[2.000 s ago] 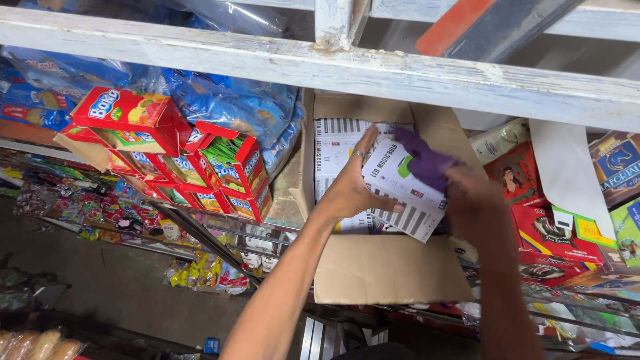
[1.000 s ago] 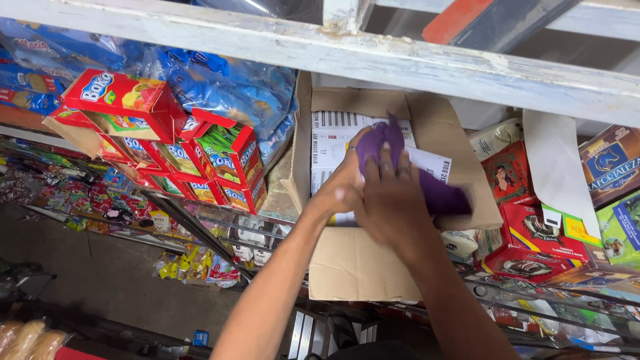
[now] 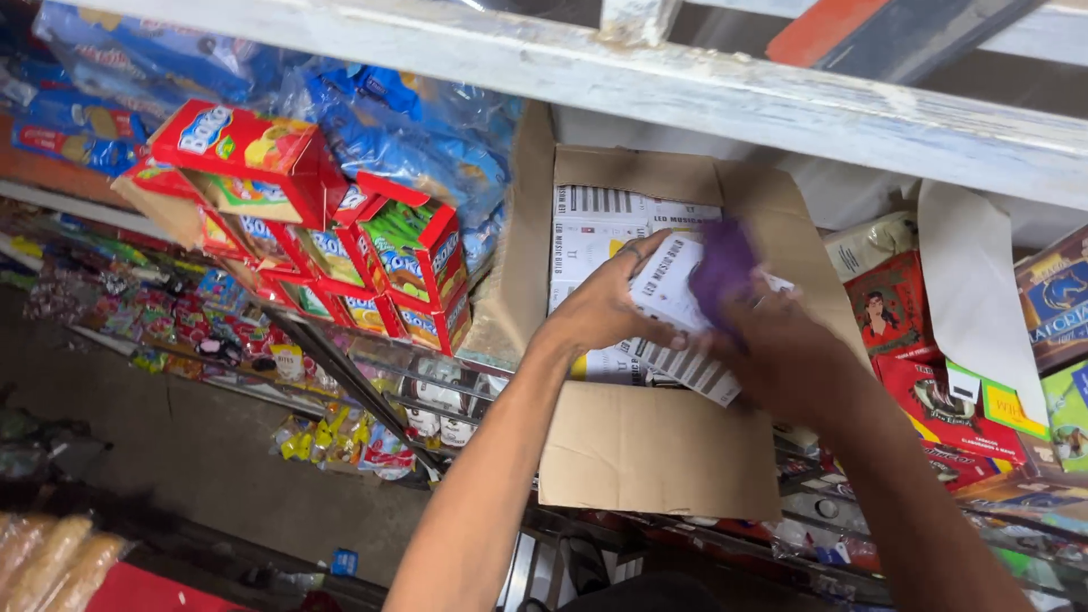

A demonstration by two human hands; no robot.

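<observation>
My left hand (image 3: 608, 302) grips a small white printed light-bulb carton (image 3: 671, 280) above an open cardboard box (image 3: 659, 450). Against the carton's right side, my right hand (image 3: 765, 340), blurred, holds a purple cloth (image 3: 722, 268). Several similar white cartons (image 3: 595, 246) are packed inside the box, below my hands. The box's front flap is folded outward, toward me. My right hand hides part of the held carton, and its fingertips are hard to make out.
Red drink-mix boxes (image 3: 319, 238) are stacked left of the cardboard box, with blue plastic-wrapped packs (image 3: 399, 144) behind them. A whitish painted beam (image 3: 544, 64) crosses above. Red packages (image 3: 943, 408) and a curled white sheet (image 3: 977, 297) lie at right. Hanging sweets (image 3: 331, 438) are lower left.
The purple cloth was spread over the carton under my right hand a second ago; now it is bunched at the carton's upper right side, leaving more of the printed face visible.
</observation>
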